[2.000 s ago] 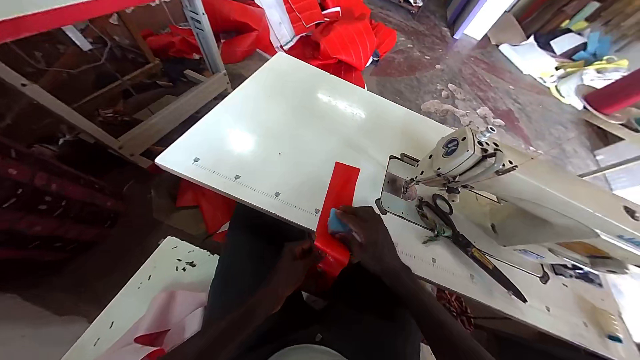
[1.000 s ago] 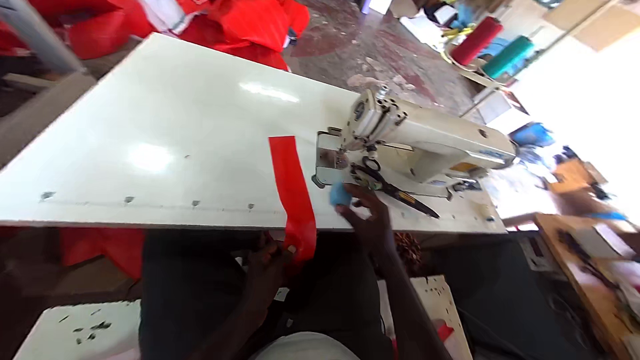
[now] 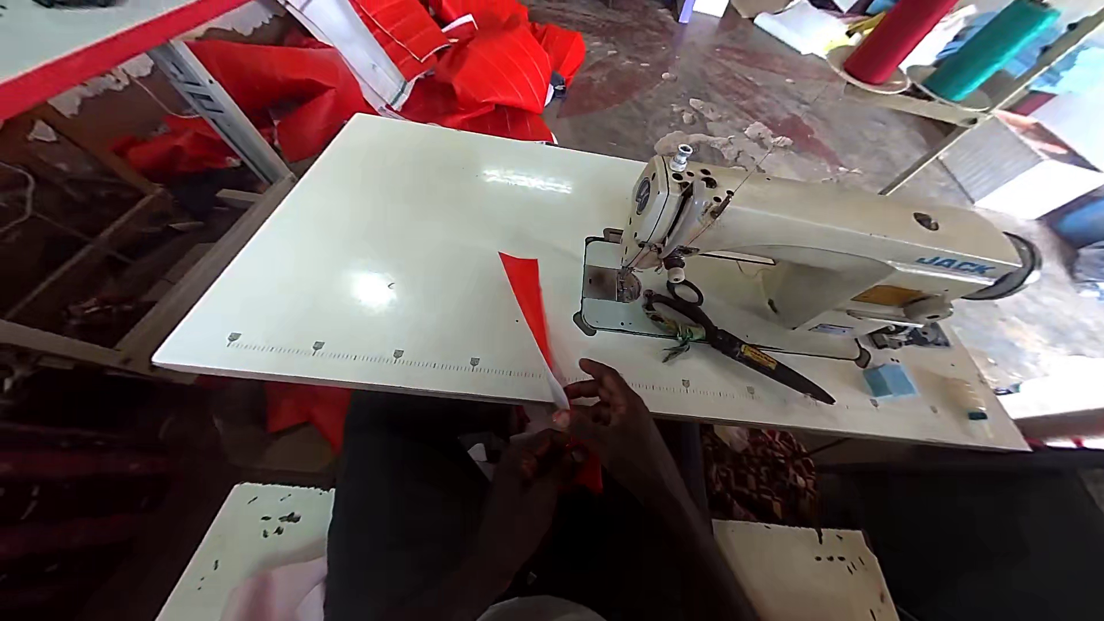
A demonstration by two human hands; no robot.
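A red fabric strip lies partly on the white sewing table, twisted near the front edge so its pale underside shows. My right hand pinches the strip just at that edge. Close below, over my lap, my left hand holds the strip's lower part, its fingertips partly hidden in shadow. To the right stands a Jack sewing machine, with black-handled scissors lying by its needle plate. A light blue block rests near the table's right end.
A small clear bottle lies at the right front corner. Red fabric is heaped behind the table. Red and green thread cones stand on a rack at the back right. A metal frame rises at the left.
The light blue block, held in my right hand before, now lies at the table's right. My right hand has come back to the strip, which is now twisted. The view has shifted.
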